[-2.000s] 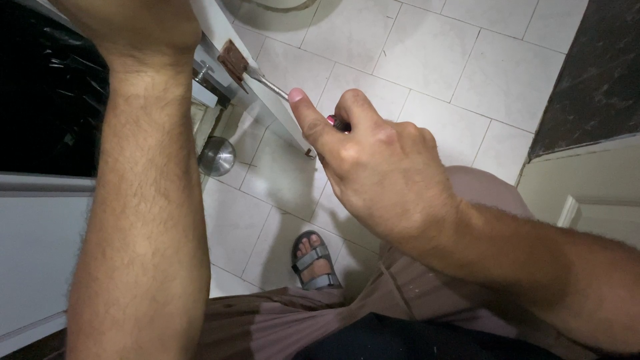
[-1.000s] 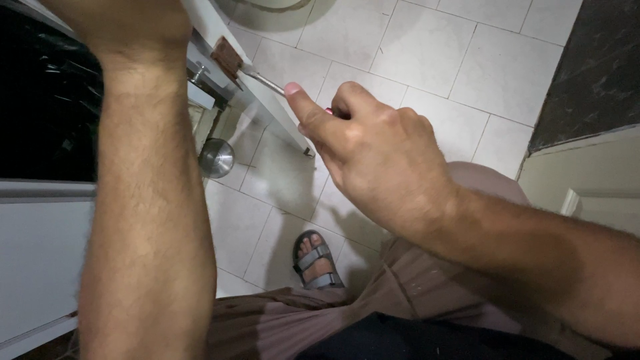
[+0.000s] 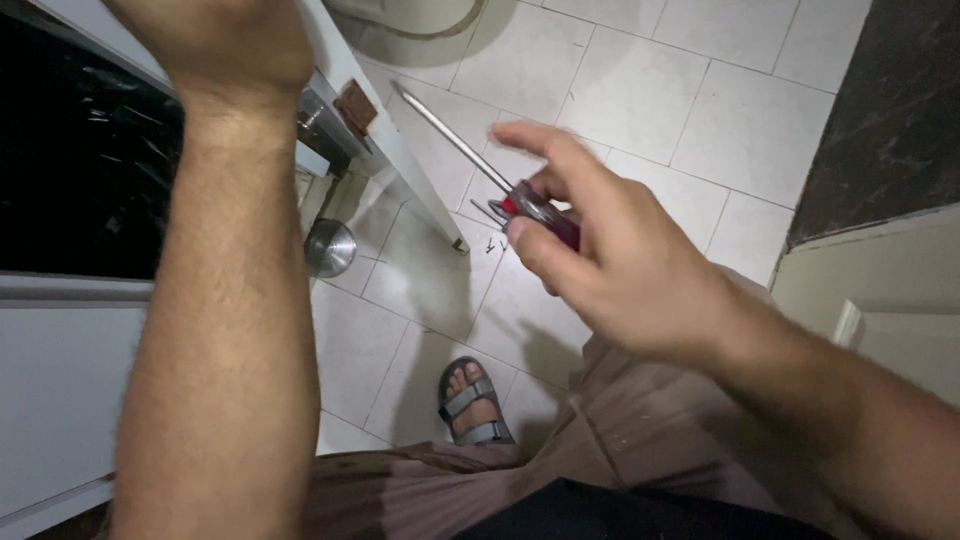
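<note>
My right hand [image 3: 607, 232] holds a screwdriver [image 3: 469, 150] by its dark red, partly clear handle, with the long metal shaft pointing up and left. A second thin metal shaft shows beside the handle. The screwdriver's tip is apart from the white cabinet door [image 3: 405, 165], near a brown recessed patch [image 3: 355, 108] on the door's edge. My left hand [image 3: 232, 45] is at the top of the door, cut off by the frame's upper edge; its fingers are hidden.
Several small dark screws [image 3: 492, 245] seem to lie on the tiled floor [image 3: 637, 90] beyond the door's corner. A round metal object [image 3: 330, 247] is left of the door. A sandalled foot [image 3: 472, 401] stands below. A paneled cream surface [image 3: 885, 292] is at right.
The screwdriver's tip has come away from the brown patch on the door edge. My right hand has loosened, its index finger lifted off the shaft, and the handle now shows.
</note>
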